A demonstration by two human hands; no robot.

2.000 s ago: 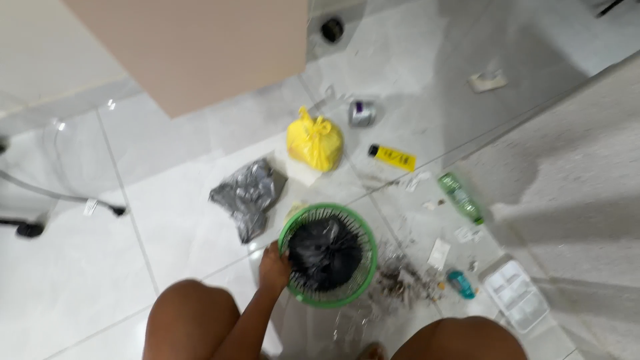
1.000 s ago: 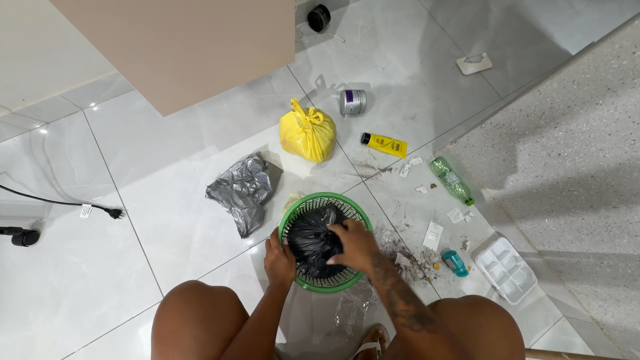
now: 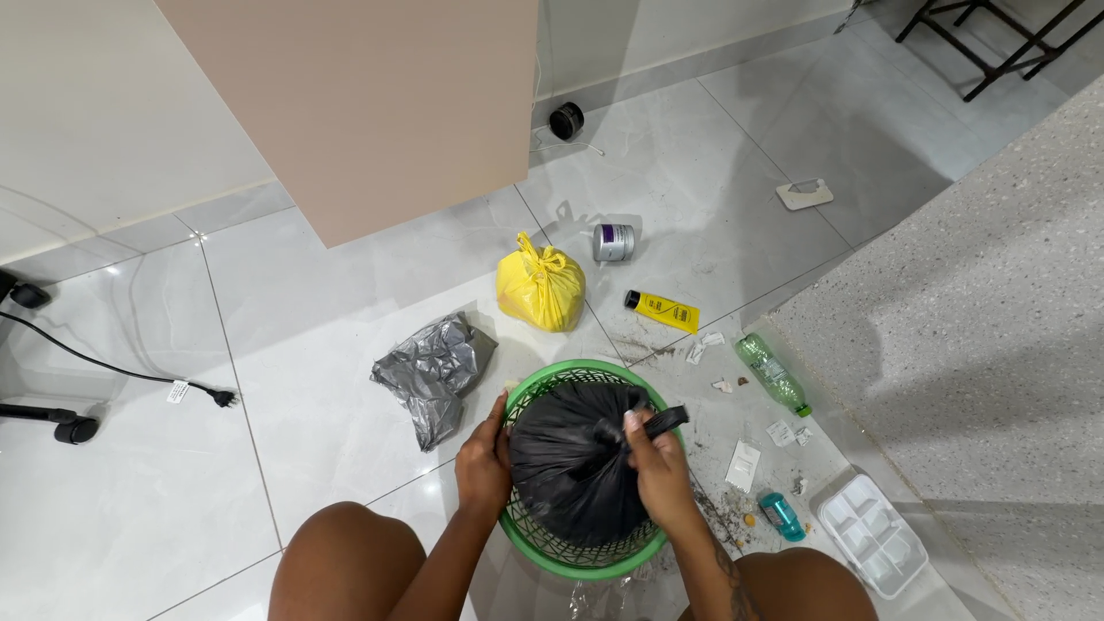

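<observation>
A green plastic basket [image 3: 595,573] stands on the tiled floor between my knees. In it sits a full black plastic bag [image 3: 573,474], its top knotted. My left hand [image 3: 483,466] grips the basket's left rim, with the fingers along its outside. My right hand [image 3: 657,466] holds the knotted top of the black bag, and a loose end sticks out past the fingers. A crumpled grey plastic bag [image 3: 435,371] lies left of the basket. Beyond the basket is a tied yellow plastic bag [image 3: 542,289].
To the right lie a yellow tube [image 3: 662,311], a green plastic bottle [image 3: 772,375], a small teal bottle [image 3: 782,517], a white compartment tray [image 3: 873,535], paper scraps and dirt. A silver jar [image 3: 613,243] stands farther back. A power plug [image 3: 222,397] lies at left; a speckled panel [image 3: 975,345] borders the right.
Two seconds ago only my left hand was at the basket. My right hand then came onto the black bag and now holds its knotted top, which stands up higher.
</observation>
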